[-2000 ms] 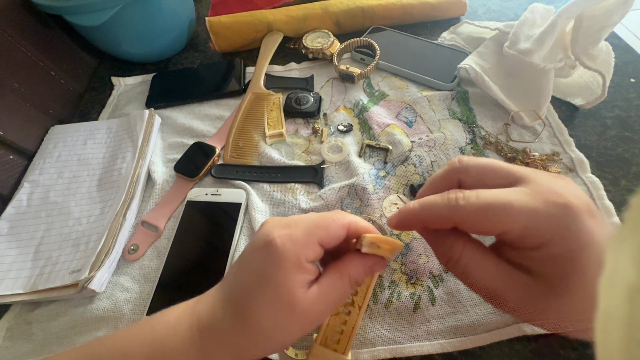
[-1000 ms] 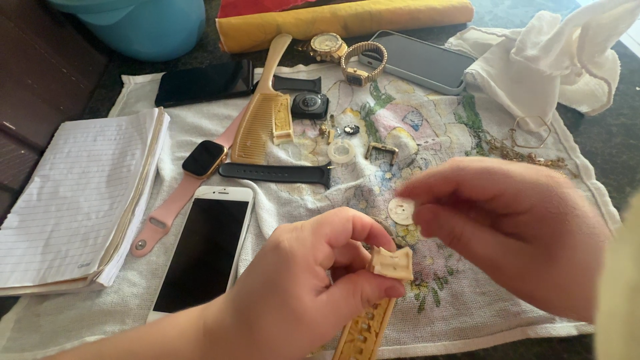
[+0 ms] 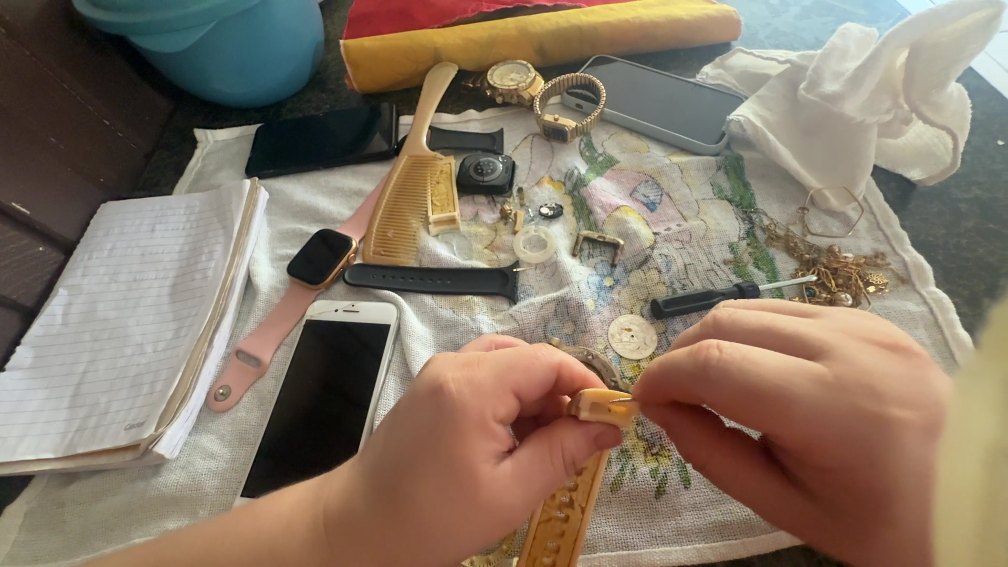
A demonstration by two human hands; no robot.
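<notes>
My left hand [image 3: 504,425] pinches the end of a yellowish watch strap [image 3: 563,512], which hangs below the fingers toward the lower edge. My right hand [image 3: 795,409] has thumb and forefinger together at that strap end, on a thin metal pin [image 3: 622,400]. A round metal watch case [image 3: 592,364] shows partly behind the left fingers. Just beyond the hands lie a pale round disc [image 3: 632,337] and a small screwdriver with a black handle [image 3: 693,300]. Farther back are a white ring [image 3: 535,245] and a U-shaped metal piece [image 3: 598,245].
On the embroidered cloth [image 3: 693,528] lie a white phone [image 3: 323,402], a pink-strapped smartwatch [image 3: 321,258], a comb [image 3: 402,205] and tangled gold chains [image 3: 843,276]. A lined notebook [image 3: 118,315] is at left, a blue tub [image 3: 228,47] behind. Two gold watches and other phones sit at the back.
The pale disc, held in my right hand a second ago, now lies on the cloth. My right hand has moved to the strap end held by my left hand.
</notes>
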